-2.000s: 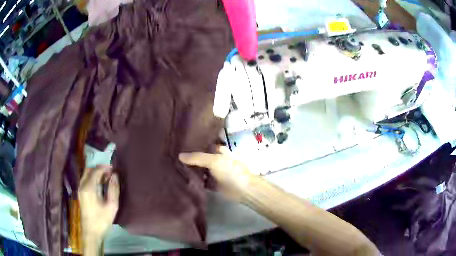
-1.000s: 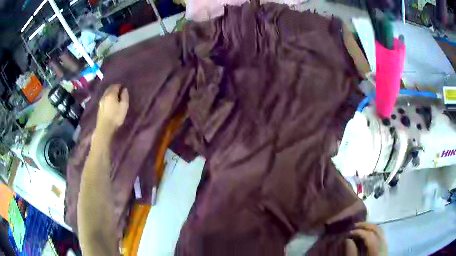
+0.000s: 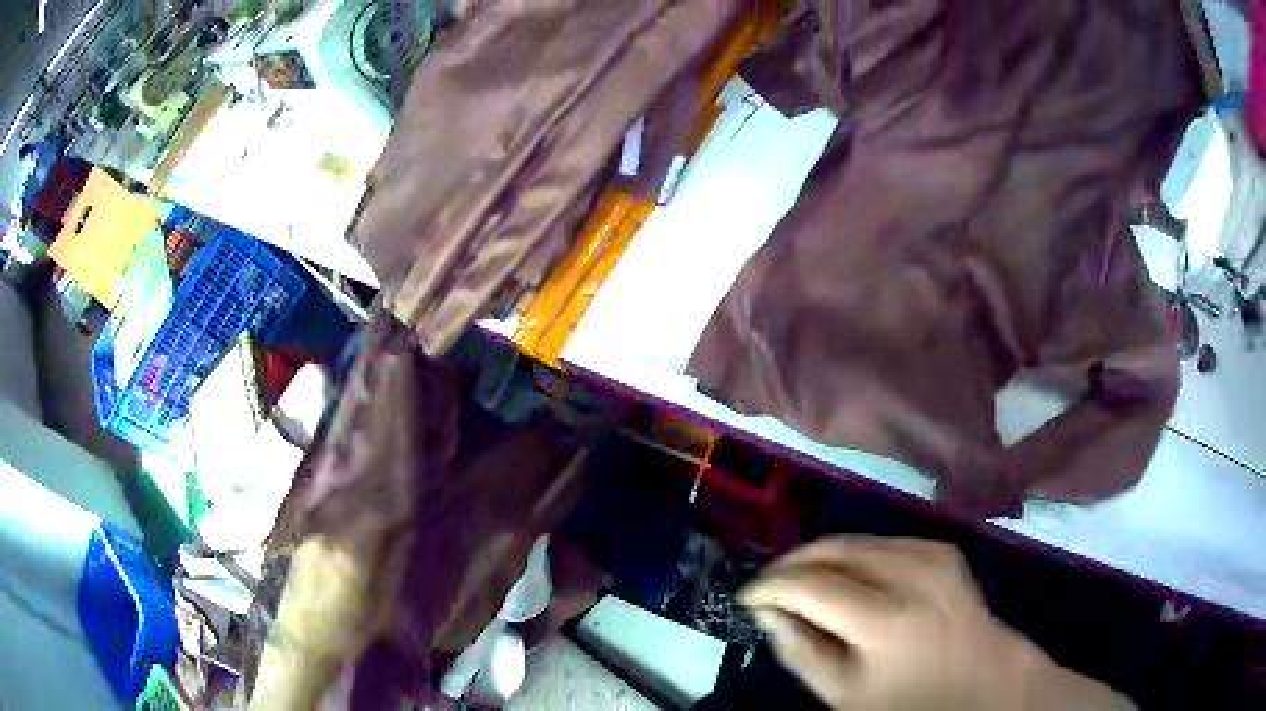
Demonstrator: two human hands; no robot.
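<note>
The brown-purple garment body point(image 3: 930, 264) lies on the machine table, its lower part folded near the front edge. A stack of the same cloth point(image 3: 514, 153) lies to its left on an orange-yellow strip point(image 3: 590, 278), with small white tags. More brown-purple cloth point(image 3: 431, 500) hangs below the table edge at lower left. My left hand point(image 3: 326, 590) is blurred and cut off at the bottom, against this hanging cloth; its fingers cannot be made out. My right hand point(image 3: 889, 618) is below the table's front edge, fingers curled, with no cloth seen in it.
The white table's front edge point(image 3: 833, 452) runs diagonally. A blue crate point(image 3: 208, 327) with an orange piece point(image 3: 104, 236) stands at left, and a blue bin point(image 3: 118, 611) at lower left. Another white machine point(image 3: 326, 63) is at the upper left. Part of the sewing machine point(image 3: 1215, 195) shows at right.
The view has swung down and left. My left hand has left the cloth stack and come down below the table edge. My right hand has let go of the garment's lower corner.
</note>
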